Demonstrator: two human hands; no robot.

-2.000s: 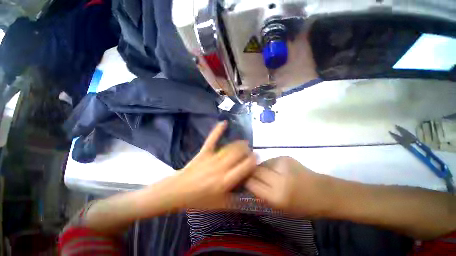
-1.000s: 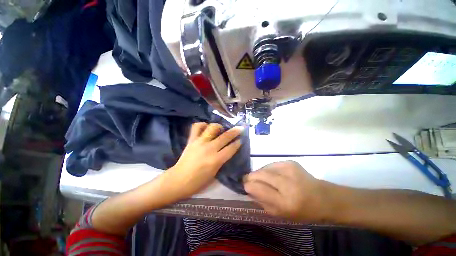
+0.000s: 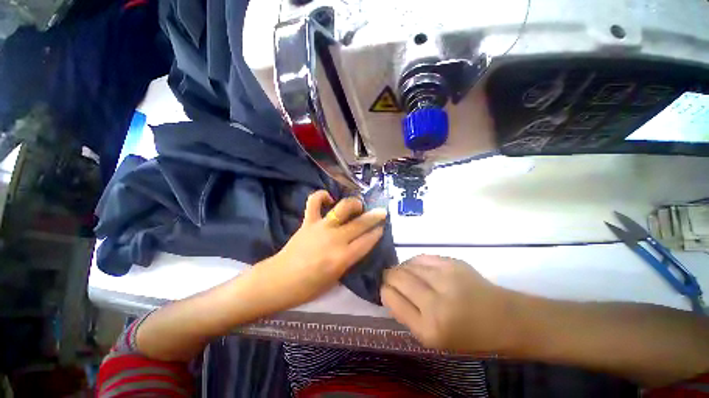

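Note:
A dark grey-navy garment (image 3: 233, 210) lies bunched on the white table left of the needle. Its narrow end runs under the presser foot (image 3: 373, 180) of the white sewing machine (image 3: 459, 47). My left hand (image 3: 330, 241) lies on this cloth just in front of the presser foot, fingers bent and pressing it down; a yellow ring shows on one finger. My right hand (image 3: 435, 299) pinches the cloth's near edge close to the table's front. The cloth under my fingers is partly hidden.
Blue-handled thread snips (image 3: 661, 260) lie at the right, beside a pale metal piece (image 3: 680, 225). A ruler strip (image 3: 334, 333) runs along the front edge. More dark cloth (image 3: 210, 70) is piled behind left. Blue knobs (image 3: 425, 128) are on the machine.
Since the oldest frame my hands have moved apart: the left now lies flat by the presser foot, the right holds the near edge. The narrow cloth end is spread toward me.

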